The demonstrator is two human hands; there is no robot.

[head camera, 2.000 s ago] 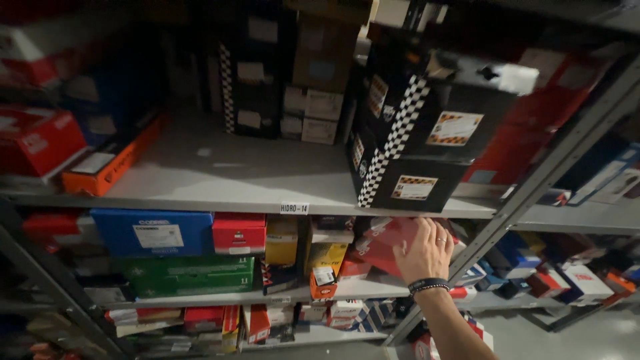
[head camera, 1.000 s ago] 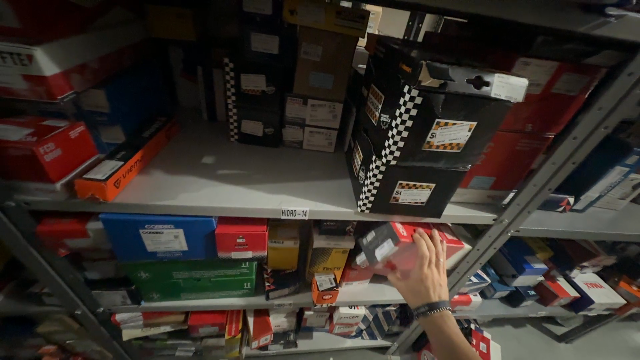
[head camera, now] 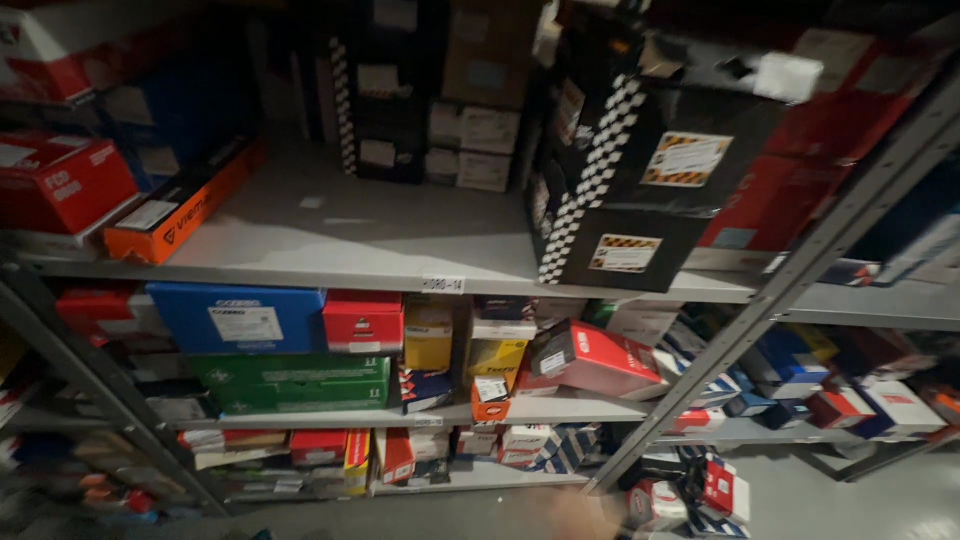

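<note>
Only a blurred part of a hand, seemingly my right hand (head camera: pixel 566 514), shows at the bottom edge, below the shelves; its fingers cannot be made out. Above it, a red and dark cardboard box (head camera: pixel 607 360) lies tilted on the middle shelf, apart from the hand. Left of that box stand a yellow box (head camera: pixel 496 357) and a small orange box (head camera: pixel 490 401). Farther left are a red box (head camera: pixel 364 321), a blue box (head camera: pixel 240 319) and green boxes (head camera: pixel 300 384). My left hand is out of view.
Black boxes with checkered edges (head camera: pixel 660 157) stand on the upper shelf (head camera: pixel 360 232), with an orange box (head camera: pixel 187 199) at its left. A slanting metal upright (head camera: pixel 780 300) divides this bay from the right one. More boxes (head camera: pixel 652 502) lie low at the right.
My right hand has let go of the red box and moved down, away from the middle shelf. The box now rests tilted there, with its dark end facing left.
</note>
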